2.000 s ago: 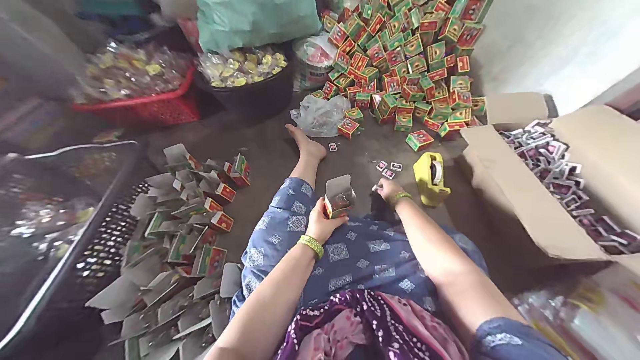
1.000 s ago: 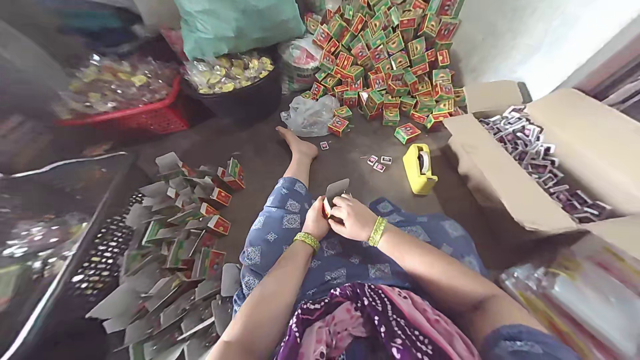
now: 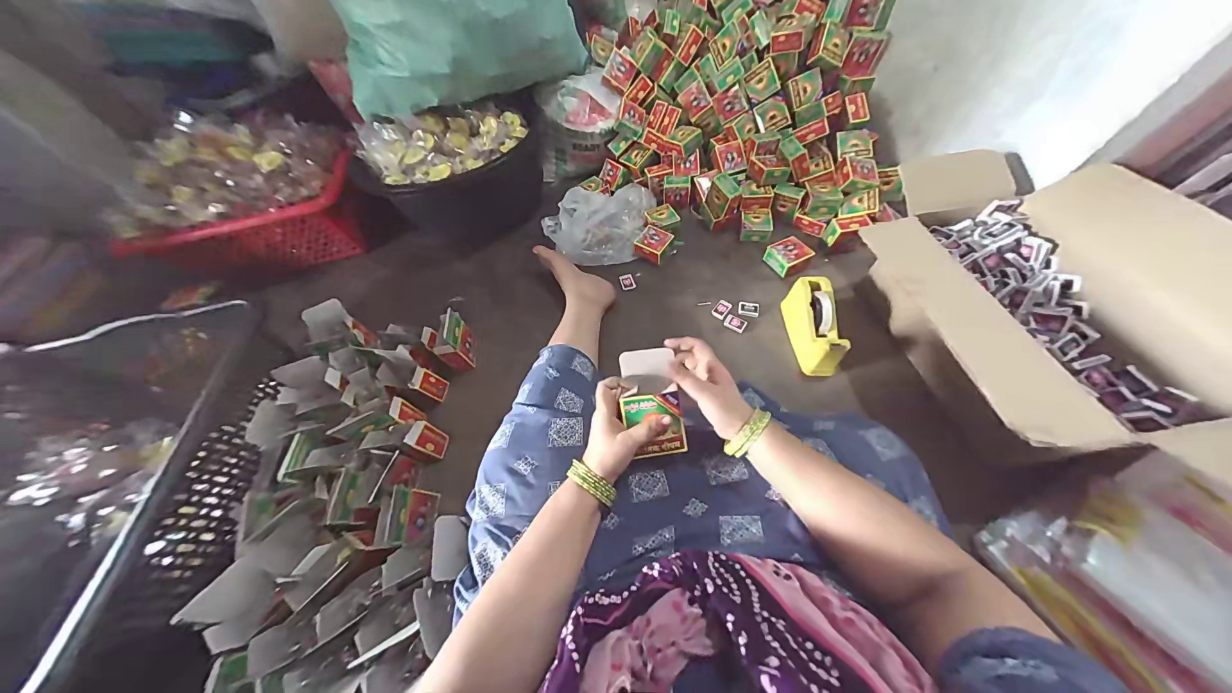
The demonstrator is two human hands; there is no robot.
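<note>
My left hand (image 3: 619, 426) holds a small green, red and yellow printed carton (image 3: 664, 438) over my lap, its thumb across the front. The carton's grey-white top flap stands raised. The fingers of my right hand (image 3: 705, 380) are at the flap's right edge and the carton's top right corner; whether they pinch it is unclear. What lies inside the carton is hidden. Several small matchbox-like boxes (image 3: 735, 323) lie on the floor beyond my hands, left of a yellow tape dispenser (image 3: 814, 327).
Open-flapped cartons (image 3: 337, 577) crowd the floor at left beside a black crate (image 3: 183, 481). Closed cartons (image 3: 760, 125) are heaped at the back. A cardboard box (image 3: 1001, 346) of small boxes stands right. A red basket (image 3: 289, 236) and black tub (image 3: 462, 207) hold plastic-wrapped items.
Two seconds ago my right hand was near the small boxes on the floor; it then came to the carton. Now it is at the raised flap, and the carton's printed front shows.
</note>
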